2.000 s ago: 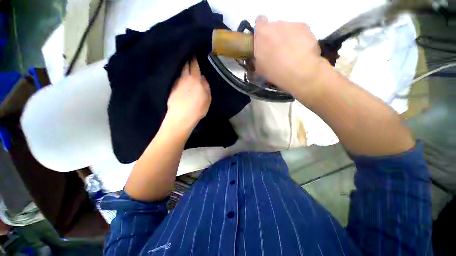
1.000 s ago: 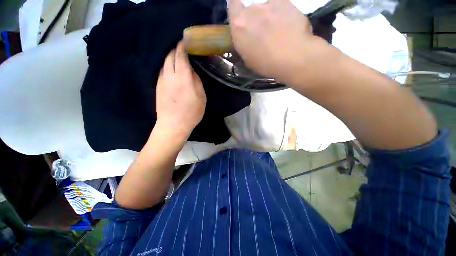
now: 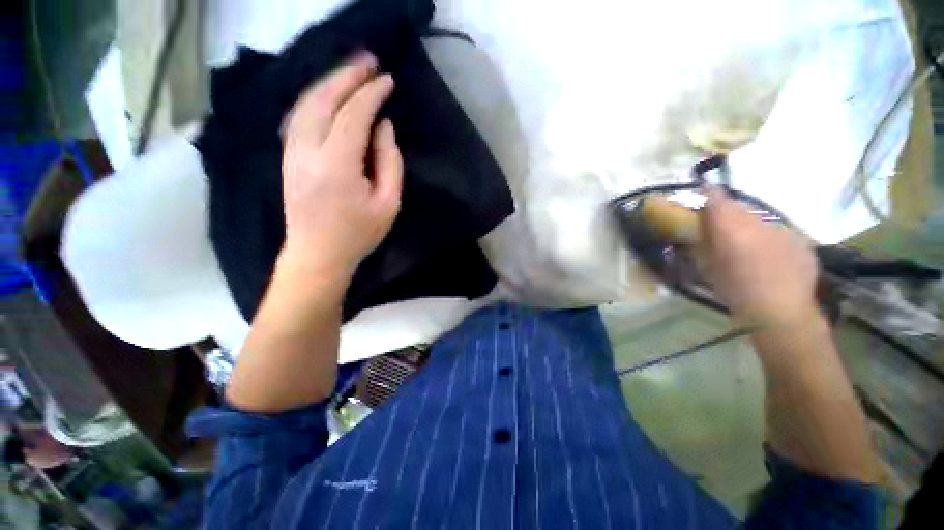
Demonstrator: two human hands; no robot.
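The black garment piece point(image 3: 445, 197) lies over the white padded sleeve board point(image 3: 135, 248), with its upper part reaching the top of the view. My left hand point(image 3: 342, 166) rests on the cloth, palm down, fingers a little apart and thumb spread. My right hand point(image 3: 761, 259) is blurred and closed round the tan wooden handle of the steam iron point(image 3: 662, 248). The iron is off the cloth, at the right front edge of the table; whether it touches the table cover cannot be told.
The white table cover point(image 3: 580, 114) is stained and wrinkled towards the right. A dark hose point(image 3: 880, 267) trails right from the iron. A brown cloth-lined bin point(image 3: 114, 342) stands at left, with blue material behind it. A pale greenish floor shows below the table.
The iron and my right hand have moved right and down, off the black cloth. My left hand is now spread higher on the cloth. The view has shifted.
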